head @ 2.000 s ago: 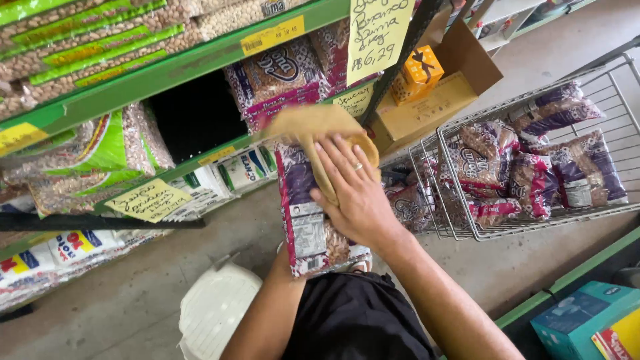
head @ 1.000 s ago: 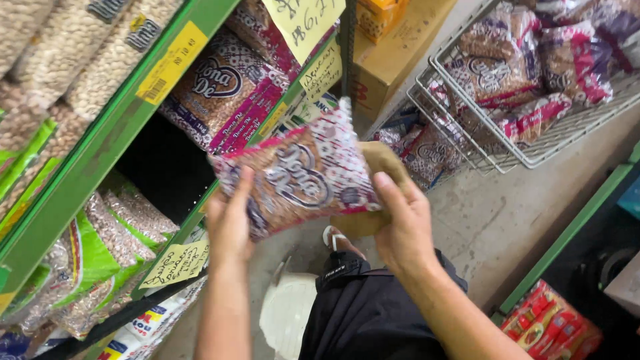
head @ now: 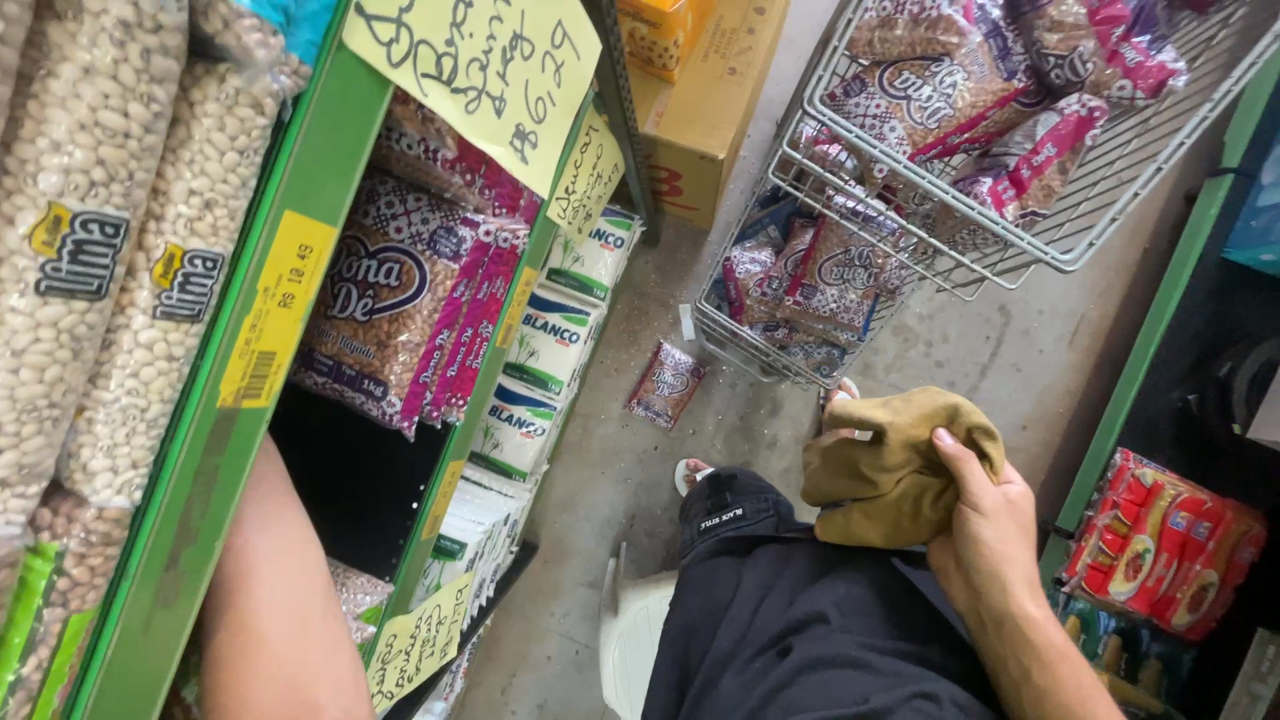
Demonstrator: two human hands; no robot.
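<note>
My right hand (head: 985,515) grips a crumpled tan cloth (head: 900,470) above my lap, with the thumb on top of it. The left forearm reaches into the green-edged shelf at the left; the hand itself is hidden behind the shelf edge (head: 235,400). Beyond it on that shelf, bags of beans (head: 370,300) with pink and purple print stand in a row. More such bean bags (head: 925,95) lie in the wire basket (head: 960,235) of a cart, with others (head: 830,270) in its lower basket. One small bag (head: 666,385) lies on the floor.
Bags of pale beans (head: 90,250) fill the near left shelf. White packages (head: 545,340) line a lower shelf. Cardboard boxes (head: 700,120) stand at the top centre. A white plastic stool or chair (head: 635,640) is beside my leg. Red packages (head: 1160,545) sit on the right shelf.
The bean bag that both hands held one second ago is out of my right hand, which keeps the cloth. My left arm has moved left into the shelf. The view has shifted.
</note>
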